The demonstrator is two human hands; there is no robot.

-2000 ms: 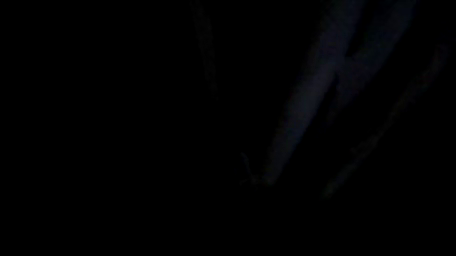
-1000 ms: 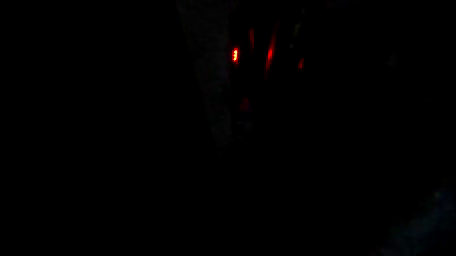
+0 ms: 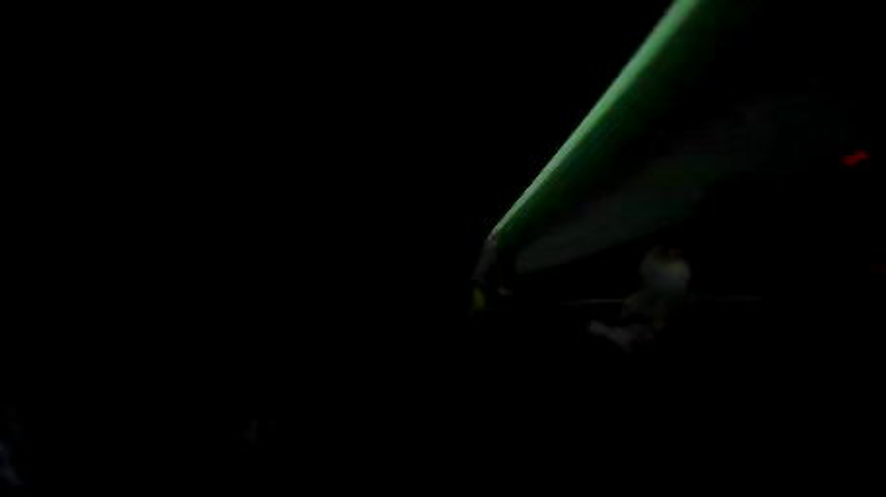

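Note:
The head view is almost wholly black. Neither my left hand nor my right hand can be made out. A small pale, blurred shape [image 3: 664, 274] shows right of the middle, with a thin faint horizontal line at its level. A dim greyish patch [image 3: 624, 334] lies just below it. It is too dark to tell what these are, or whether anything is held.
A lit green slanted surface [image 3: 607, 112], perhaps a wall edge, runs from the top right down to the middle. A small dark and yellowish spot [image 3: 478, 297] is at its lower end. A small red light [image 3: 855, 158] shows at the far right.
The view has shifted. The bright red lights near the top middle are gone from there, and a small red spot shows at the far right. The green slanted surface and pale shape have appeared.

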